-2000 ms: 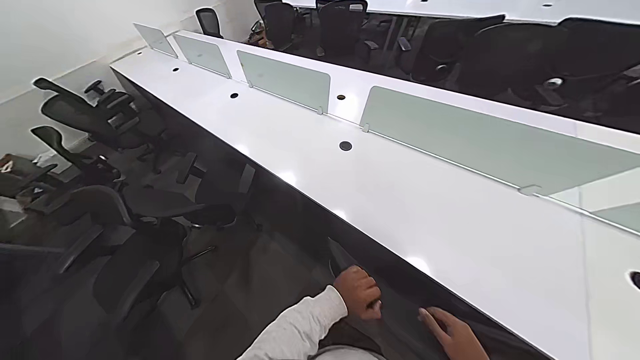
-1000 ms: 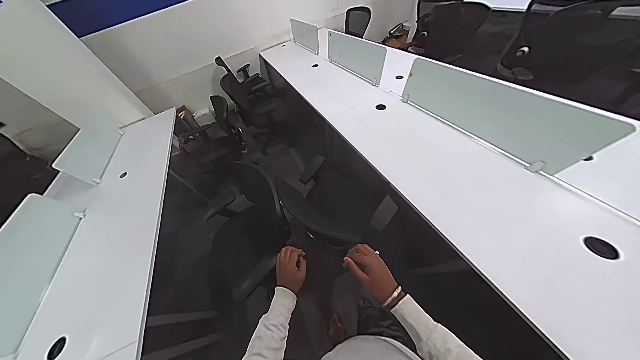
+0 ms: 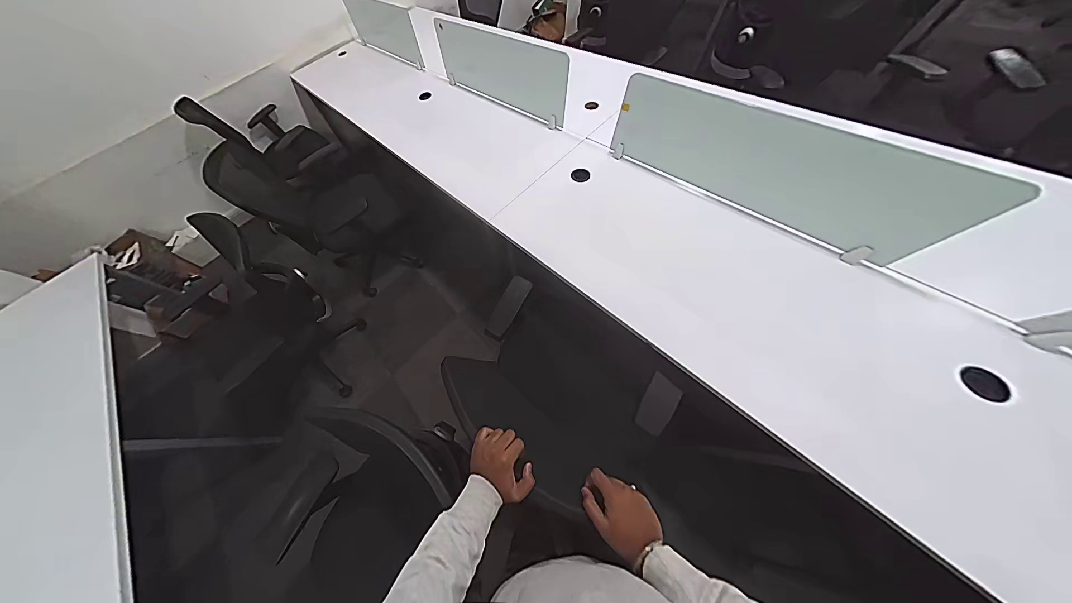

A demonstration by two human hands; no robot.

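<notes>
Low in the view, my left hand (image 3: 501, 466) is at the edge of a dark office chair (image 3: 553, 419), its fingers curled. Whether it grips the chair's edge cannot be told. My right hand (image 3: 624, 512) is a short way to the right, over the same dark chair, with fingers bent and a bracelet at the wrist; nothing shows in it. A second chair with a curved backrest (image 3: 381, 427) stands just left of my left hand. The long white desk (image 3: 670, 276) runs diagonally past both hands on the right.
Frosted glass partitions (image 3: 779, 167) stand along the desk, which has black cable grommets (image 3: 986, 384). Several office chairs (image 3: 260, 184) crowd the floor near the wall. Another white desk (image 3: 59, 419) lies at the left, with a box of clutter (image 3: 172, 289) beyond its end.
The view has swung left and then back to the right. Both hands stay low in front of me; the right hand now shows more fully than two seconds ago.
</notes>
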